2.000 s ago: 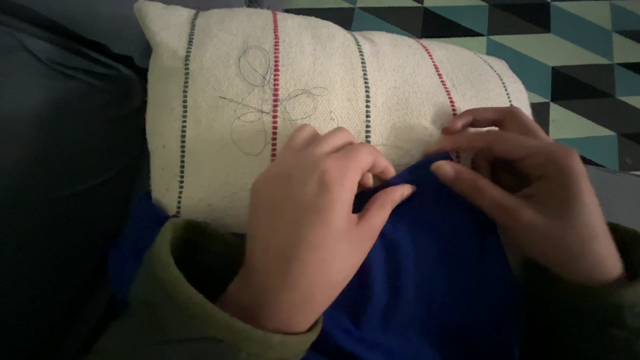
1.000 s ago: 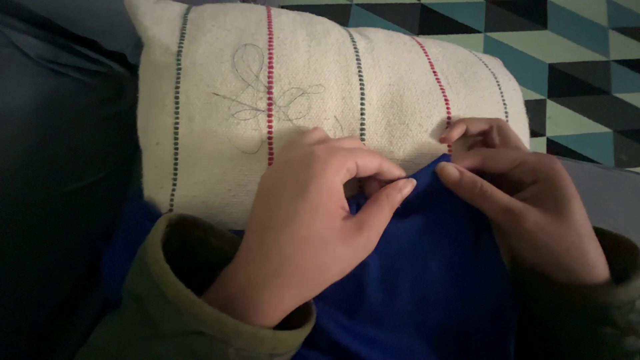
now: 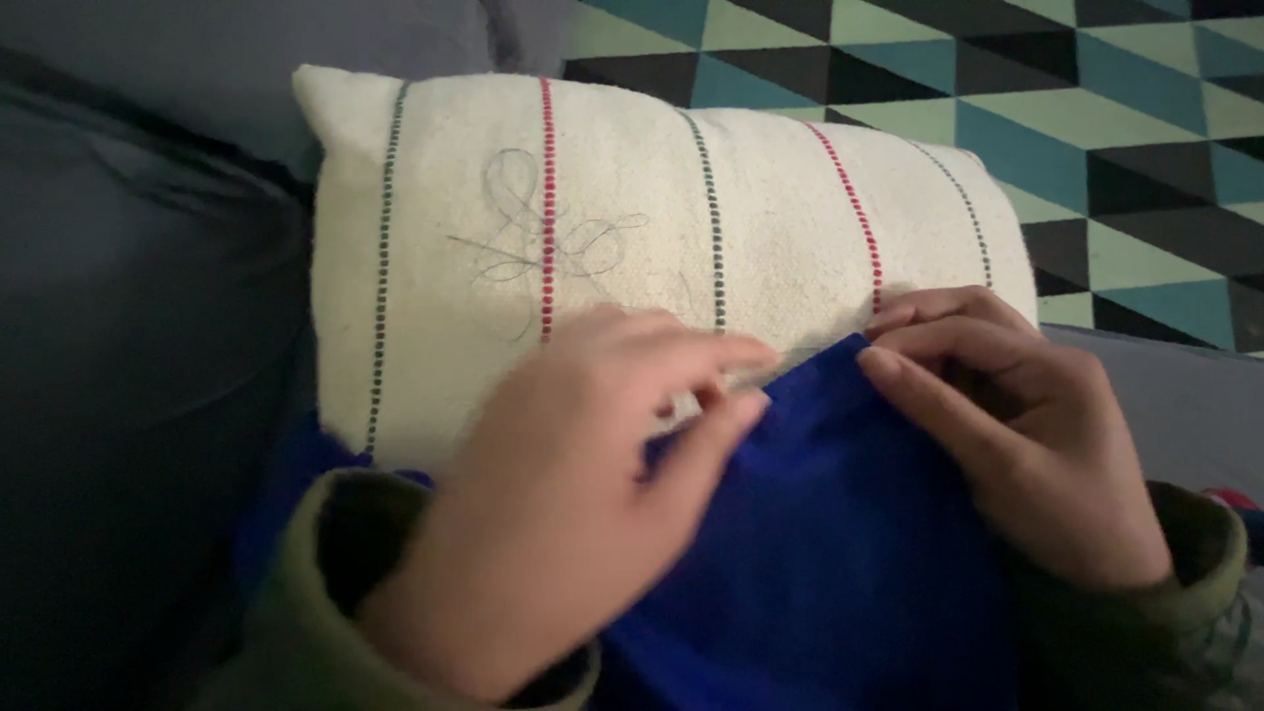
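Observation:
Blue fabric (image 3: 829, 553) lies over the lower part of a cream striped cushion (image 3: 632, 178). My right hand (image 3: 1007, 425) pinches the fabric's top corner between thumb and fingers. Blurred, my left hand (image 3: 583, 474) is at the fabric's upper edge to the left, thumb and index fingertip close together; whether cloth or something thin is between them cannot be told. A loose tangle of dark thread (image 3: 553, 237) rests on the cushion above my left hand, with a thin straight piece, perhaps a needle, at its left side.
Dark grey upholstery (image 3: 128, 276) lies left of the cushion, and a grey surface (image 3: 1165, 395) is at the right. Behind is a rug (image 3: 1037, 128) with a triangle pattern in teal, black and pale green. Green sleeves cover both wrists.
The thread on the cushion has shifted its shape a little. My left thumb and index finger have moved slightly away from the fabric's edge, while my right hand keeps its pinch on the corner.

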